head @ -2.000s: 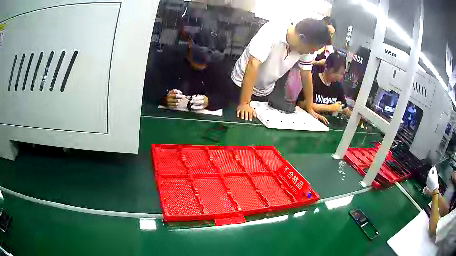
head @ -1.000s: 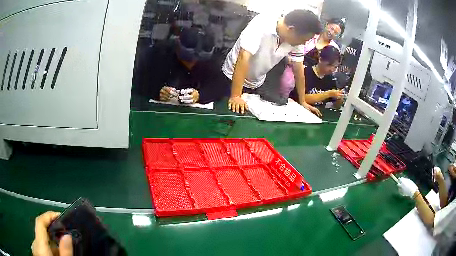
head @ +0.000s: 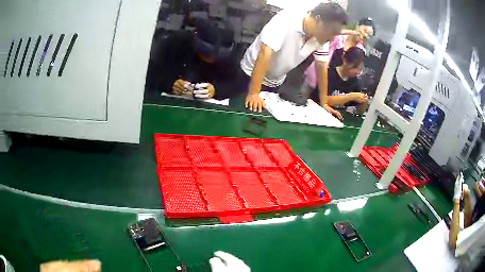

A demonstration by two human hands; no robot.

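A black phone mid-frame shows at the bottom centre-left near the pale rail, block end up, its open window cut by the bottom edge. My left hand, bare, is a blurred sliver at the bottom edge, left of this frame and apart from it. My right hand shows only as white-gloved fingers at the bottom edge, just right of the frame's lower end; contact cannot be told. A second mid-frame lies on the green belt further right.
A red basket with shallow compartments sits beyond the pale rail. A grey cabinet stands at left, white uprights at right. More dark frames lie at the far belt and near a worker's white sheet. Several people work opposite.
My left hand has dropped towards the bottom edge, no longer around the dark part. A mid-frame and my gloved right hand now show at bottom centre. The second mid-frame is slightly further left.
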